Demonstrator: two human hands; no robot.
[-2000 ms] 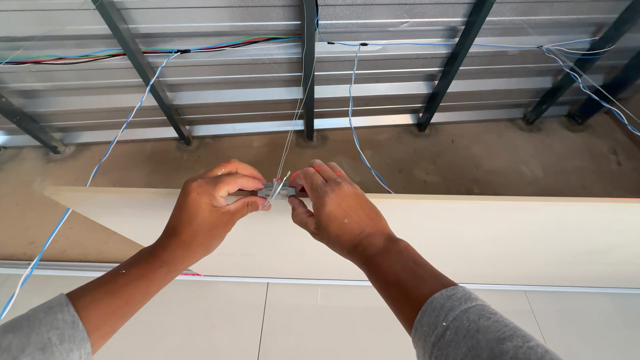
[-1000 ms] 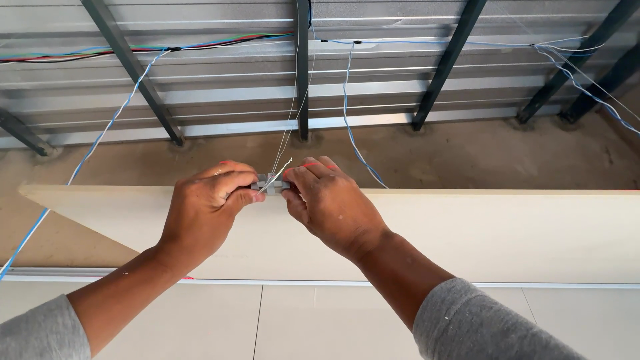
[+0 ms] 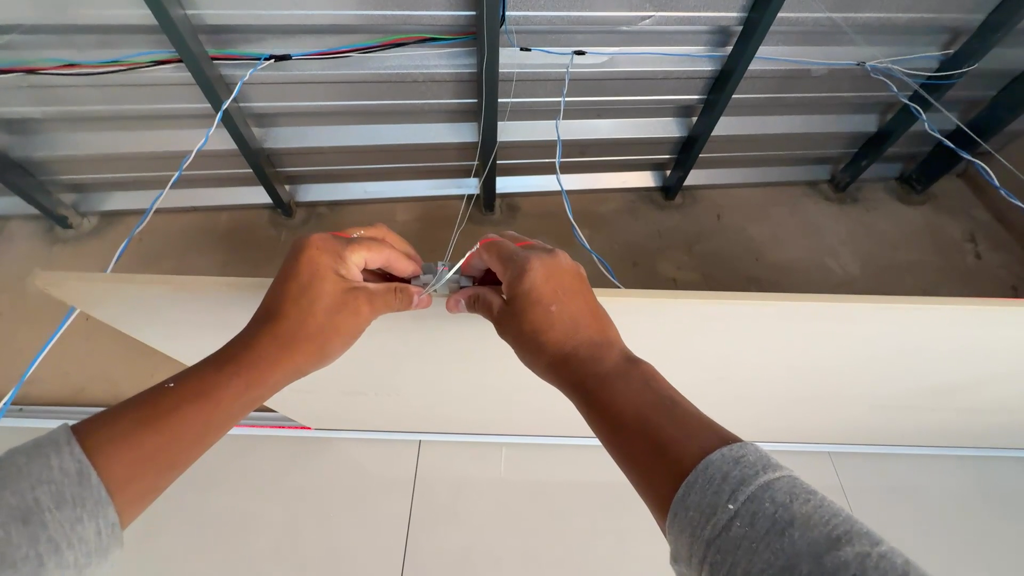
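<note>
A small grey clip-like fitting (image 3: pixel 442 278) is pinched between my two hands at the top edge of a cream ceiling panel (image 3: pixel 720 360). My left hand (image 3: pixel 336 292) grips its left end with thumb and fingers. On the right end, the fingertips of my right hand (image 3: pixel 536 296) are closed. Thin wire strands (image 3: pixel 458 228) run from the fitting up beside the dark middle beam. A loose end of wire crosses over the fitting's front. The fingers hide both ends of it, and its exact kind cannot be told. A red line of light falls on both hands.
Dark metal beams (image 3: pixel 486 104) slope under corrugated metal roofing. Blue-and-white twisted wires (image 3: pixel 180 172) hang at the left, and more (image 3: pixel 564 172) hang right of the middle. A bundle of coloured wires (image 3: pixel 360 50) runs along the top left. A metal rail (image 3: pixel 512 438) borders the tiled surface below.
The loose wire end lay across the front of the fitting, pointing up to the right, in the earlier frames too. Both hands stay at the fitting, with only slight finger movement.
</note>
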